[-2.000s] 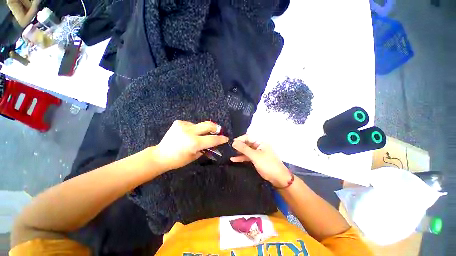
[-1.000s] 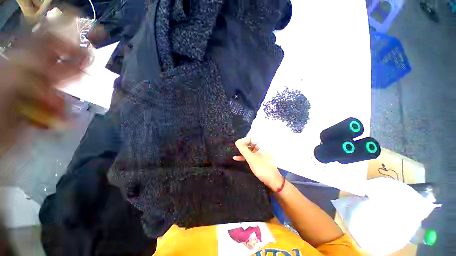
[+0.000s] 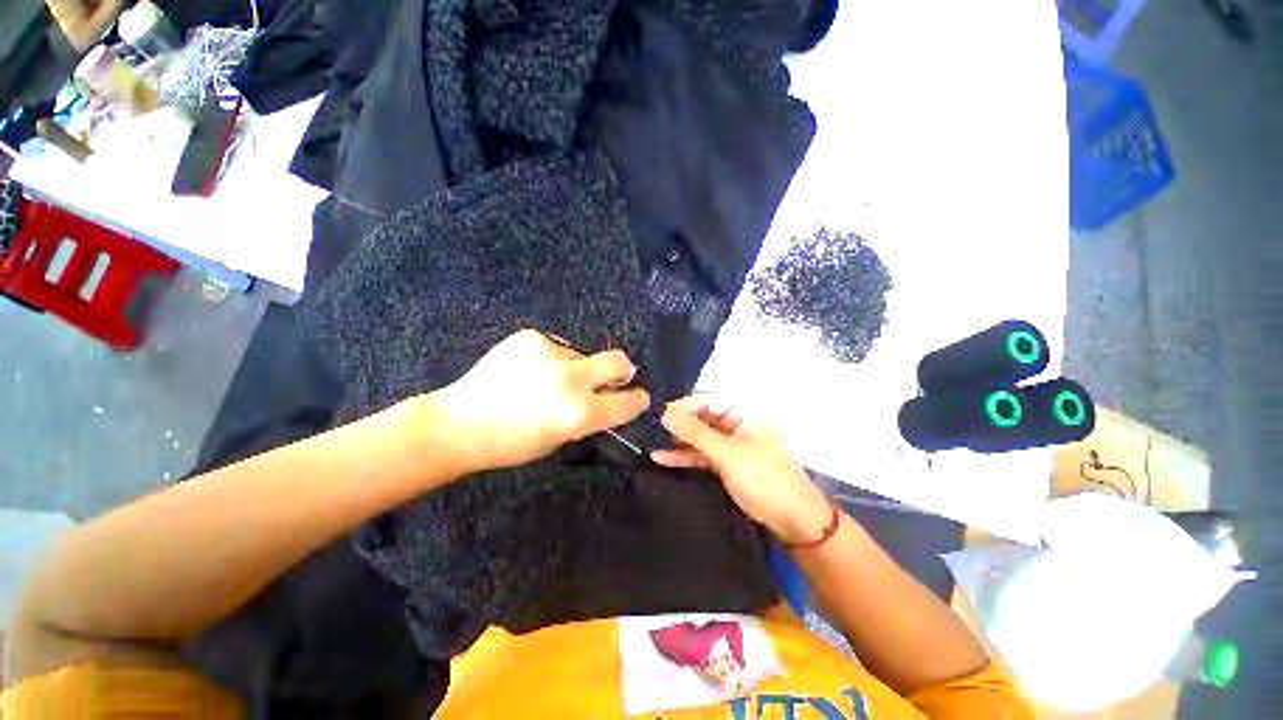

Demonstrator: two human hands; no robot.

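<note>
A large black garment lies over my lap and the table, with a speckled, rough part [image 3: 479, 267] and smooth dark cloth [image 3: 697, 134]. My left hand [image 3: 542, 401] is over the speckled part, fingers bent; a thin light sliver [image 3: 625, 442], maybe a needle or snips tip, shows below its fingers. My right hand [image 3: 739, 457] is close beside it, thumb and fingertips together at the cloth edge. What lies between the fingertips is too small to tell. A small pale-grey marked patch [image 3: 683, 298] shows on the smooth cloth.
Small black beads [image 3: 830, 293] lie in a pile on the white table [image 3: 929, 169]. Three black thread cones [image 3: 992, 387] lie beside them. A white plastic bag [image 3: 1098, 605] and cardboard box [image 3: 1147, 464] are at right, a blue basket [image 3: 1119, 148] beyond. A red stool [image 3: 92, 274] and smartphone [image 3: 207, 148] are at left.
A second ago my left arm was a blur at the far left, away from the garment. Now my left hand is back at the cloth beside my right hand, which has barely moved.
</note>
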